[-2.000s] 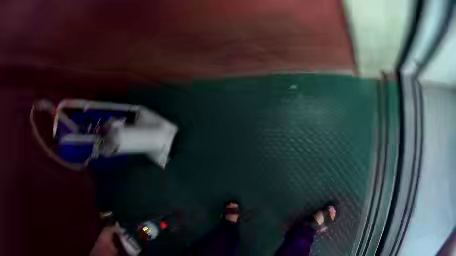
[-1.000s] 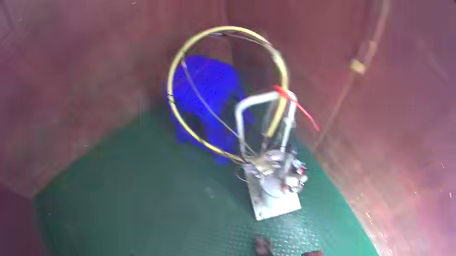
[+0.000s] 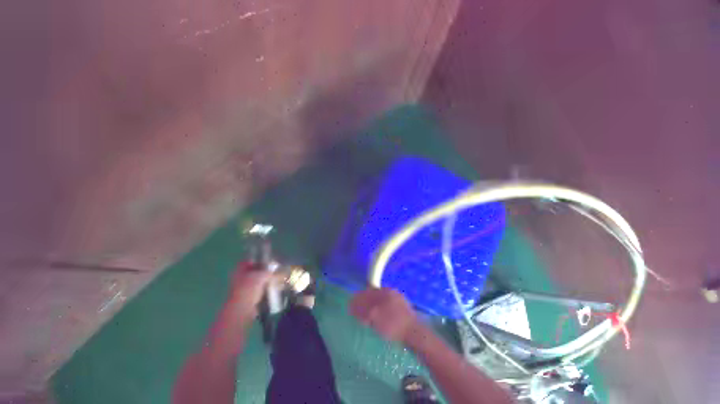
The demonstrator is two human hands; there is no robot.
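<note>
My left hand [image 3: 253, 282] is closed around a dark and silver item [image 3: 264, 256] with a round brass-coloured end beside it; the item is blurred. My right hand [image 3: 383, 310] has curled fingers at the left edge of the yellow hose loop [image 3: 545, 192], near the blue stool's [image 3: 418, 213] front corner; whether it grips anything is unclear. The hose loop partly overlaps the stool top. The pump unit [image 3: 553, 383] is low at the right, cut off by the bottom edge, with a red tie strap [image 3: 628, 330] where the hose meets the handle.
Reddish-brown walls [image 3: 237, 95] meet in a corner behind the stool. The green floor [image 3: 181, 316] lies under it. My dark trouser leg [image 3: 300, 355] and a foot [image 3: 414, 387] show at the bottom. A small pale item [image 3: 712, 294] is at the right edge.
Both my hands have come into view, the left holding the metal item. The stool and hose loop appear larger and farther right and lower; the pump unit is now partly cut off.
</note>
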